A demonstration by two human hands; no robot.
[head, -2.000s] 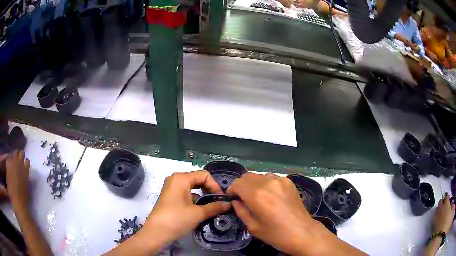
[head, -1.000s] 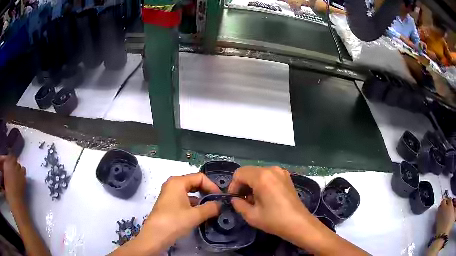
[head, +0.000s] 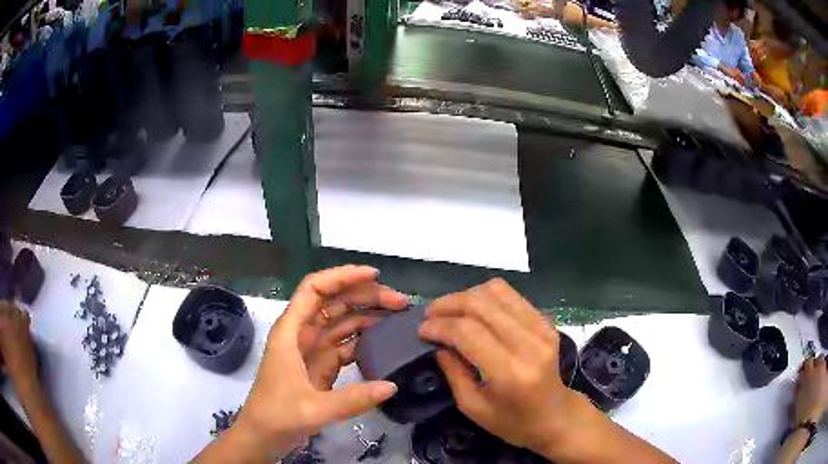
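Observation:
My right hand grips the near black plastic housing by its rim and wall, and the housing is tilted so its outer side wall shows. My left hand is beside it on the left, fingers spread and curved around the housing; whether its fingertips touch the wall is hard to tell. The inside of the housing is mostly dark. Another black housing lies just below it. Star-shaped parts lie loose on the white worktop, one below my left hand and a few by my left wrist.
A black housing stands at the left, and another at the right. A pile of star-shaped parts lies farther left. A green post rises before the dark green belt with white sheets. Other people's hands are at both edges.
The near housing has been raised and tilted, its outer wall now showing. My left hand has opened from its pinch at the rim. My right hand has shifted onto the housing's side.

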